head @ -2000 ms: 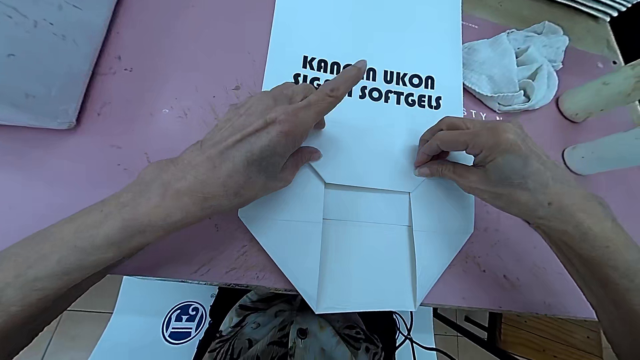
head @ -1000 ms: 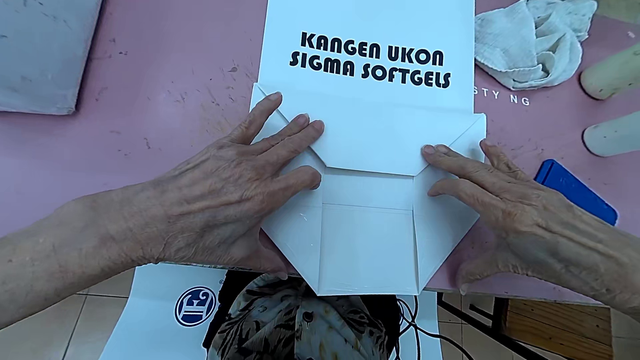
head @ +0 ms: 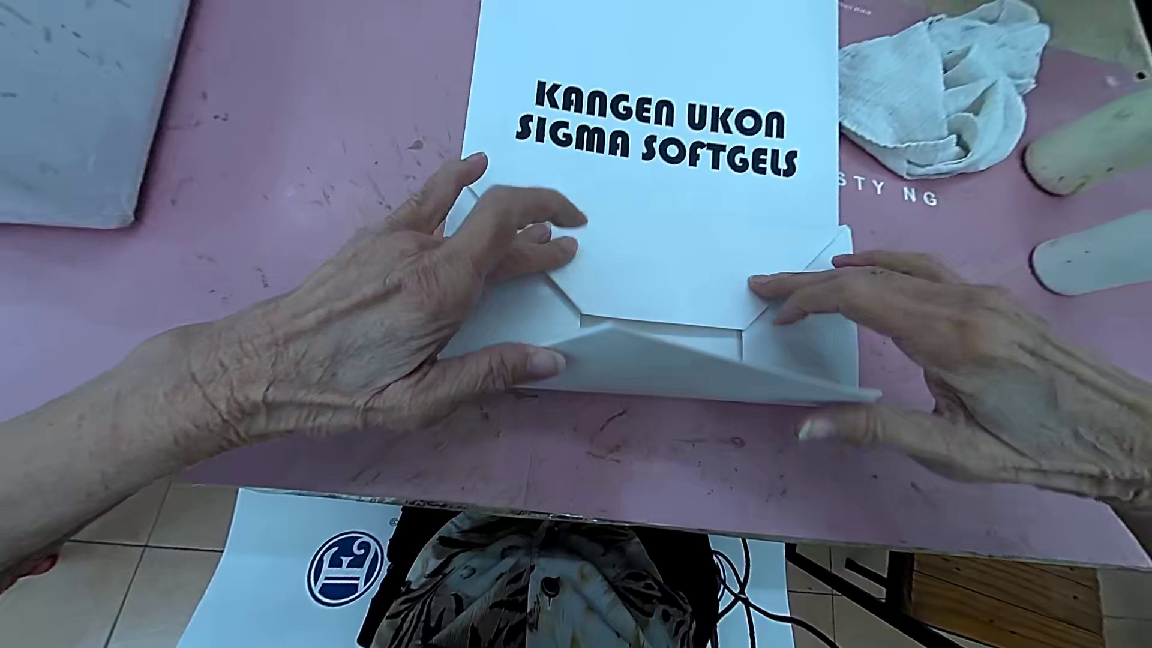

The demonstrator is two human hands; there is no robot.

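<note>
A white paper bag (head: 666, 243) with bold black printing lies on the pink tabletop. Its lower end is opened out in folds, and the near flap (head: 666, 364) is raised and folded up toward the middle. My left hand (head: 423, 297) rests over the bag's left side, its thumb against the flap's left part and its fingers spread and bent over the paper. On the right, my right hand (head: 936, 360) has its fingertips on the right side fold, while its thumb is near the flap's right corner, below it.
A grey board (head: 81, 108) lies at the upper left. A crumpled white cloth (head: 945, 90) and two pale rounded objects (head: 1098, 144) are at the right. The pink table's front edge (head: 630, 522) runs above a white sheet with a round blue emblem (head: 346, 567), black cords and a wooden surface (head: 1003, 598).
The bag's near flap, flat on the table before, is now lifted and folded away from me. My left thumb has come onto it. The blue object seen at the right one second ago is out of sight.
</note>
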